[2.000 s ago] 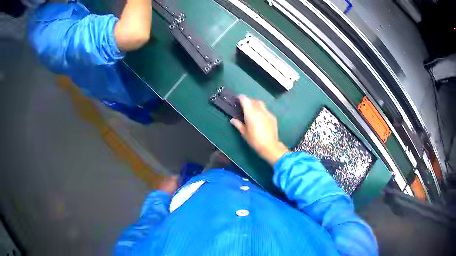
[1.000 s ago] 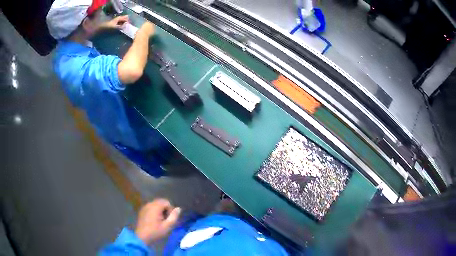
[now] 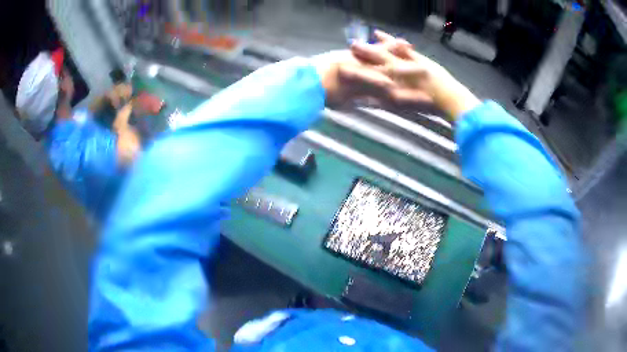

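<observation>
My left hand [image 3: 357, 79] and my right hand [image 3: 416, 75] are raised at the top middle, overlapping with fingers crossing. No object shows in them; blur hides exactly how the fingers lie. A dark plate [image 3: 269, 206] with a row of bright dots lies on the green table, partly behind my left sleeve. A shallow black tray [image 3: 385, 240] of glittering metal pieces lies to its right, with a small dark patch. Another dark plate or stack [image 3: 378, 295] lies at the near table edge.
A pale-topped block with a dark side [image 3: 299, 157] lies behind the plate, partly hidden by my sleeve. Long rails [image 3: 392, 172] run along the table's far side. Another person in blue [image 3: 86, 155] with a white and red cap is at the left, hands raised over the table.
Both hands have come up and together at the top. My right hand was on the plate two seconds ago; my left was low at the near side. The view has shifted.
</observation>
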